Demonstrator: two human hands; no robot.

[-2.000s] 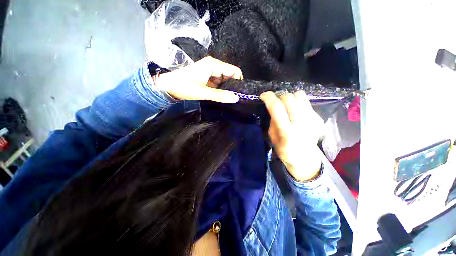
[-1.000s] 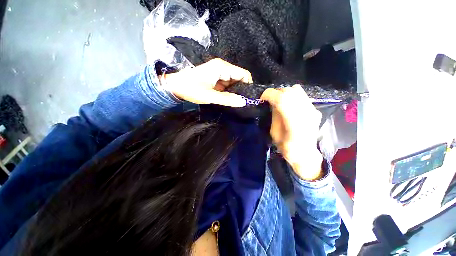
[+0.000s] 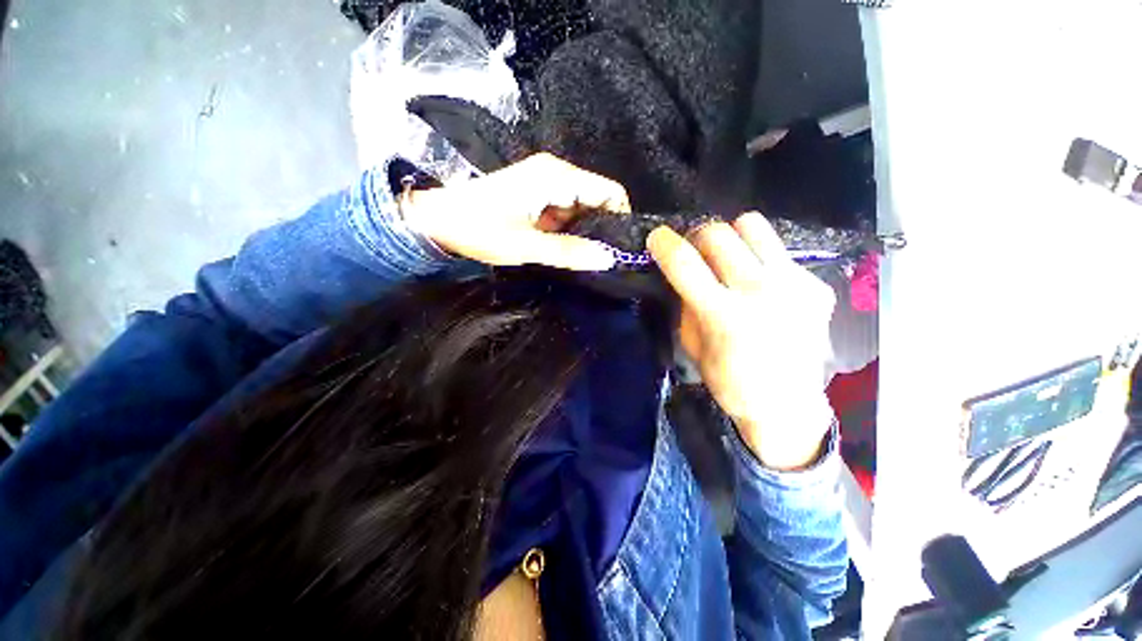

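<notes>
The black nubbly garment (image 3: 614, 107) lies in a pile beyond my hands, its hem edge running across to the table edge. A thin silver-purple chain trim (image 3: 631, 258) lies along the hem between my hands. My left hand (image 3: 526, 213) pinches the hem between thumb and fingers. My right hand (image 3: 745, 313) is on the same hem just to the right, its fingertips at the chain. The needle and thread cannot be made out. Flat dark cloth hangs below the chain.
A white table (image 3: 989, 276) on the right bears a smartphone (image 3: 1032, 407), black-handled scissors (image 3: 1009, 473), a black cone (image 3: 962, 574) and a small dark item (image 3: 1095, 164). A crumpled clear plastic bag (image 3: 432, 75) is beyond my left hand. Long dark hair (image 3: 351, 463) covers the lower view.
My left hand has moved slightly right along the hem since the oldest frame. My right hand's fingers have spread a little since the middle frame. The table view has shifted left.
</notes>
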